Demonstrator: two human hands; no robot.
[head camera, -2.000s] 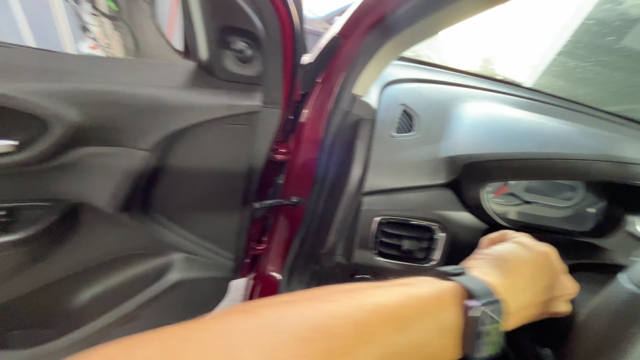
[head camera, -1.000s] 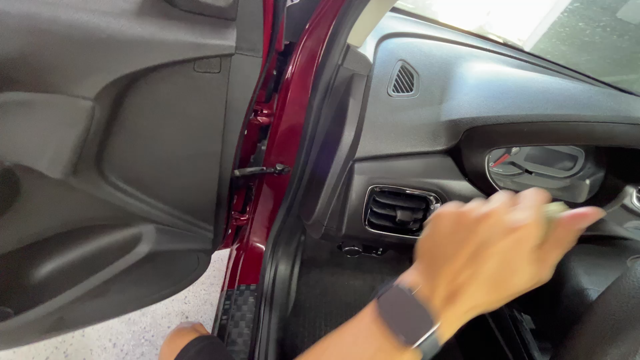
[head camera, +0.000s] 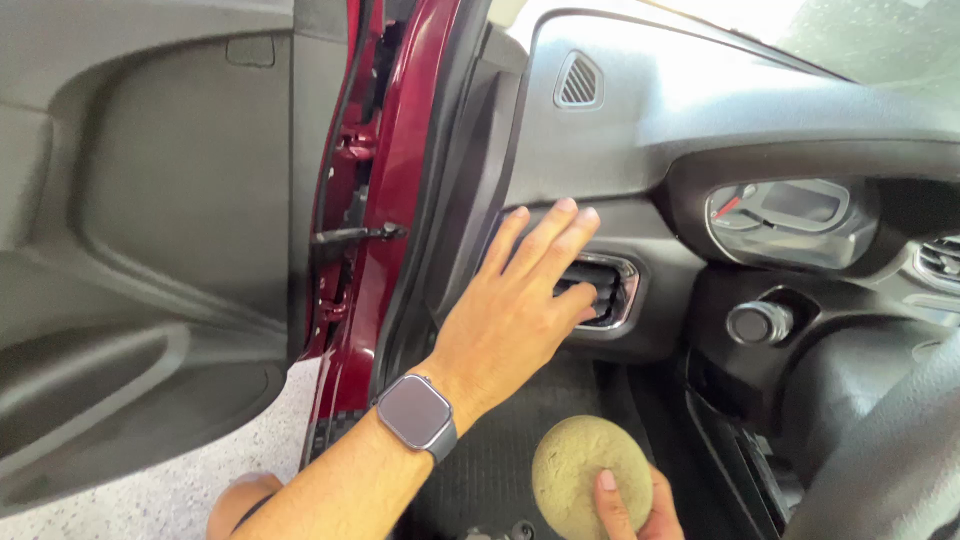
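My left hand (head camera: 517, 322), with a smartwatch (head camera: 415, 412) on its wrist, lies spread over the dashboard's left end. Its fingertips reach the dark trim, and its thumb is at the chrome-rimmed air vent (head camera: 626, 289), part of which it hides. Low in the view, my right hand (head camera: 637, 510) grips a round, yellowish foam pad (head camera: 589, 469) by its edge, thumb on the face turned to me. The pad is over the footwell, below and to the right of my left hand, not touching it.
The open car door (head camera: 180, 180) fills the left side, beside the dark red door pillar (head camera: 405, 150). Right of my hands are the instrument cluster (head camera: 795, 214), a round knob (head camera: 757, 322) and a blurred, dark curved part (head camera: 885, 450). Speckled floor (head camera: 225, 450) shows below the door.
A second ago an arm with a watch reached farther right, its hand in front of the instrument cluster; now the watch hand is left, at the vent. The round pad has come plainly into view.
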